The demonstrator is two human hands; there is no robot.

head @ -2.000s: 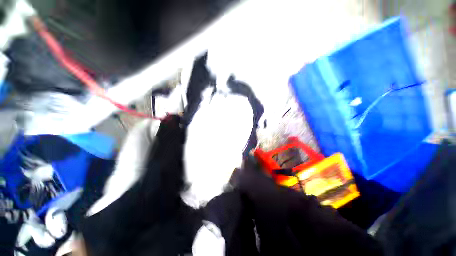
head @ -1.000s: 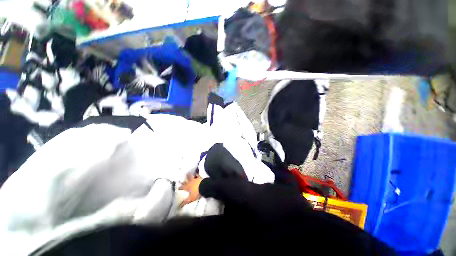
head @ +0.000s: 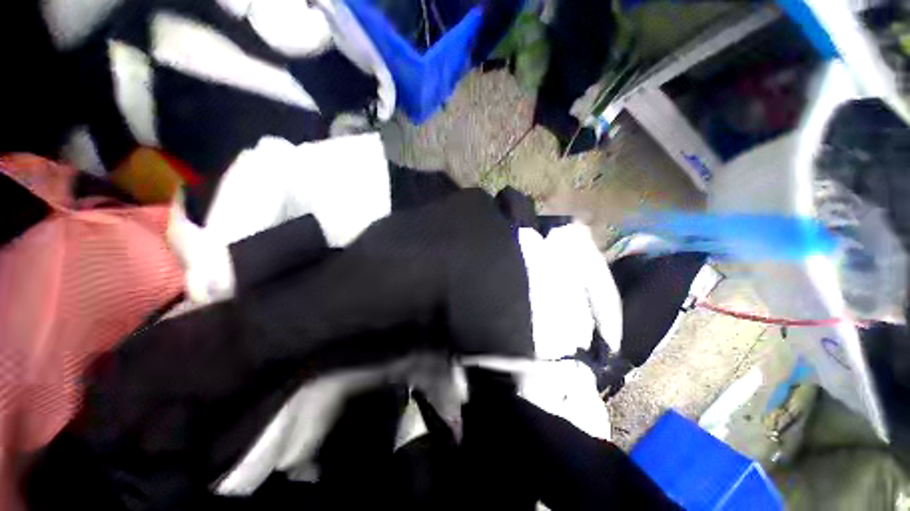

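A long black cloth shape (head: 399, 269) runs from the lower left to the middle of the view; I cannot tell whether it is garment or sleeve. White cloth pieces (head: 564, 289) lie against its right end. More white cloth (head: 339, 185) lies at its upper side, with a black patch by it. Black and white cloth also covers the bottom of the view. Neither my left hand nor my right hand can be made out. The picture is blurred.
A blue crate (head: 708, 469) stands at the lower right and another blue container (head: 424, 75) at the top. Black-and-white pieces (head: 225, 65) are heaped at the upper left. Coral cloth (head: 90, 299) is at the left edge. A clear plastic sack (head: 768, 200) is at the right.
The view has swung round, so the blue crate now sits lower. The hand seen on the white cloth is no longer visible. Coral cloth has come in at the left; the red and yellow stool is gone.
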